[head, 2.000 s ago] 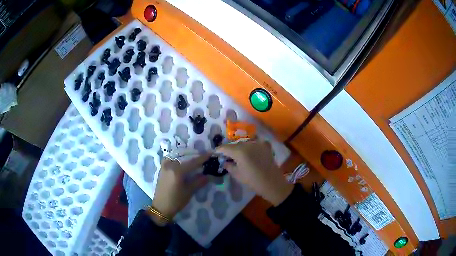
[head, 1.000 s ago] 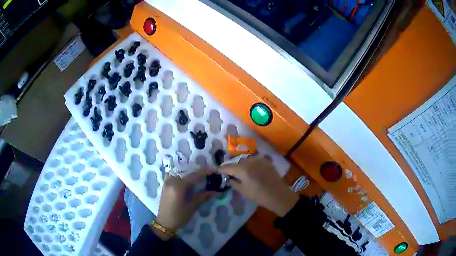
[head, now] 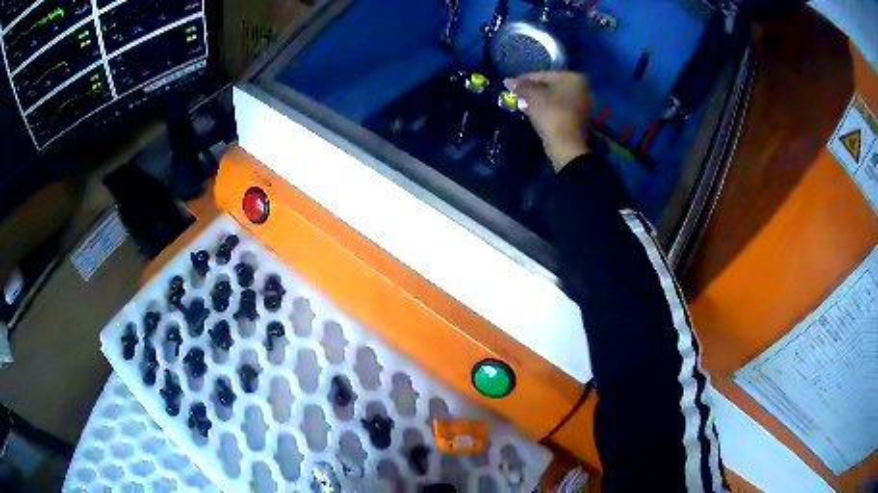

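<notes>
My right hand (head: 558, 108) reaches into the open test box (head: 404, 164). Its fingertips are together at a small yellow-topped piece (head: 508, 99) on the dark fixture; whether they grip it or hold something small is unclear. A second yellow-topped piece (head: 477, 83) stands to its left, below a round silver disc (head: 526, 50). My left hand is not in view. On the ledge lies a white foam tray (head: 306, 366) with small black earphone units (head: 220, 335) mostly at its left, and an orange clip (head: 460, 436) near its right end.
A green button (head: 494, 378) and a red button (head: 256, 205) sit on the orange ledge. A monitor with curves (head: 106, 58) is upper left. A second white tray (head: 125, 448) lies below left. A printed sheet (head: 818, 376) is at the right. Dark wires cross the box interior.
The view has shifted up towards the box. My right hand has left the tray and is now inside the box. My left hand has gone out of the picture.
</notes>
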